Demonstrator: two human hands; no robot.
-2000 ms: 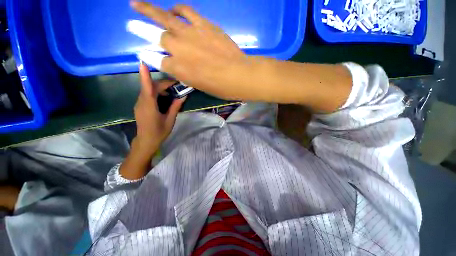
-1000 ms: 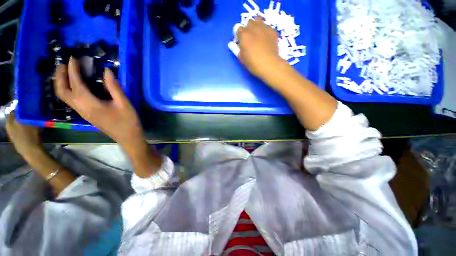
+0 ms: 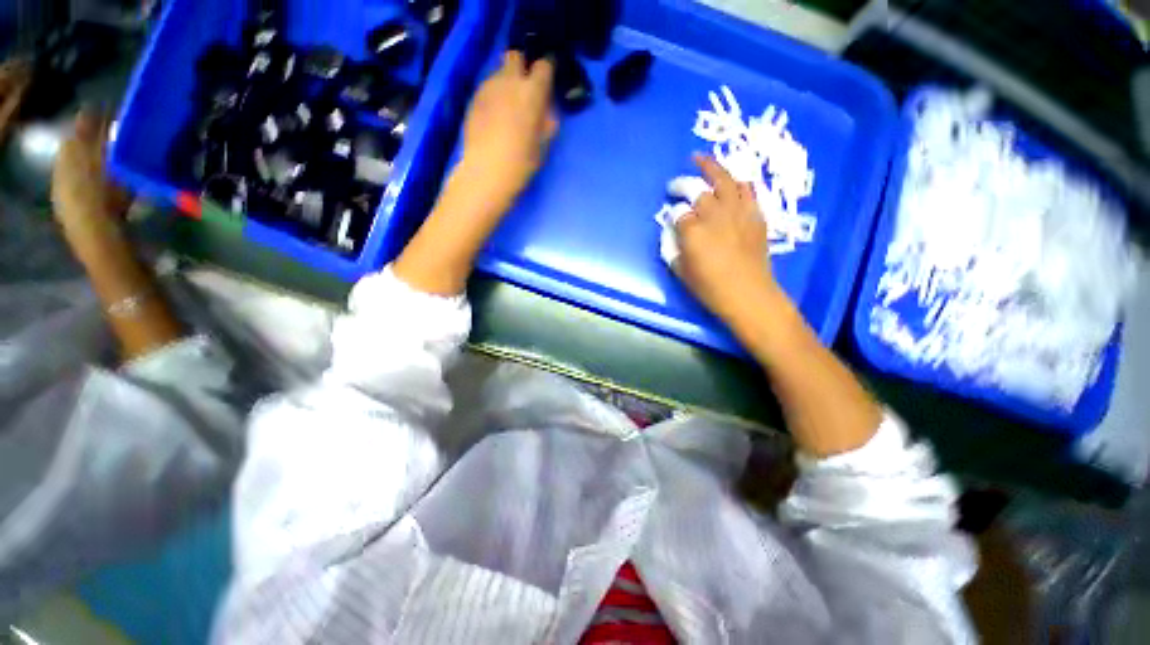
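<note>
My left hand (image 3: 505,124) is over the left part of the middle blue tray (image 3: 580,271), its fingertips at some black housings (image 3: 627,76); whether it holds one is hidden. My right hand (image 3: 721,242) is in the same tray, at the near left side of a loose pile of white U-shaped clips (image 3: 779,170). It wears white finger cots on two fingers, and its index finger points at the pile. Whether it pinches a clip cannot be told.
A blue bin of black housings (image 3: 303,132) stands at the left. A blue tray heaped with white clips (image 3: 1009,252) stands at the right. Another person's hand (image 3: 86,189) is at far left, beside the bin. Clear plastic bags lie at lower right.
My left hand has moved right, out of the black-parts bin to the middle tray. My right hand stays by the white clips, its index finger now extended. The view has tilted.
</note>
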